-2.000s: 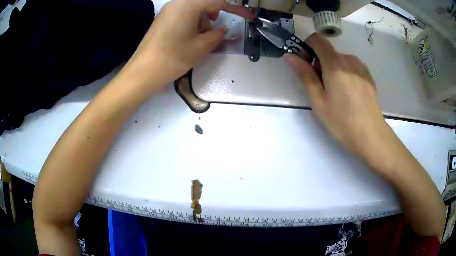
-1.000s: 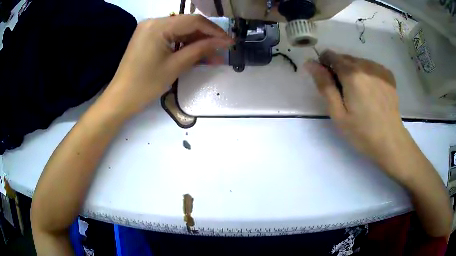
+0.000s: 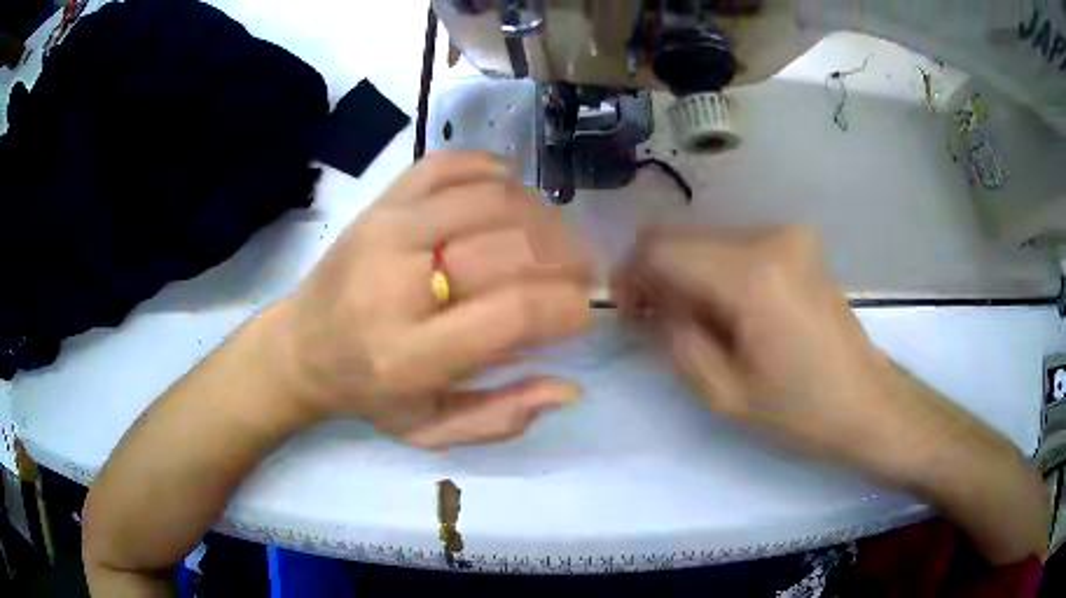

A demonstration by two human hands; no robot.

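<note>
My left hand (image 3: pixel 450 304), blurred, is over the front edge of the machine bed, back upward, thumb apart from the fingers. Nothing shows in it; its underside is hidden. My right hand (image 3: pixel 748 321) is more blurred, its curled fingers near my left fingertips. A dark patch shows between its fingers, but I cannot tell what it is. The presser foot (image 3: pixel 559 146) stands behind my hands with no fabric visible under it. A short dark thread (image 3: pixel 669 176) lies right of it. A small black fabric piece (image 3: pixel 365 126) lies left of the bed, beside the black garment mass (image 3: pixel 152 175).
The cream machine head (image 3: pixel 772 41) hangs overhead, with a ribbed white knob (image 3: pixel 705 122) below it. Loose thread (image 3: pixel 839 96) lies on the bed at the right. The ruler-marked table edge (image 3: pixel 514 565) curves in front, with something blue (image 3: pixel 310 572) below it.
Both hands have moved down from the needle area toward the table front and closer together. The snips, earlier in my right hand, are not clearly visible. The small black piece now shows at left.
</note>
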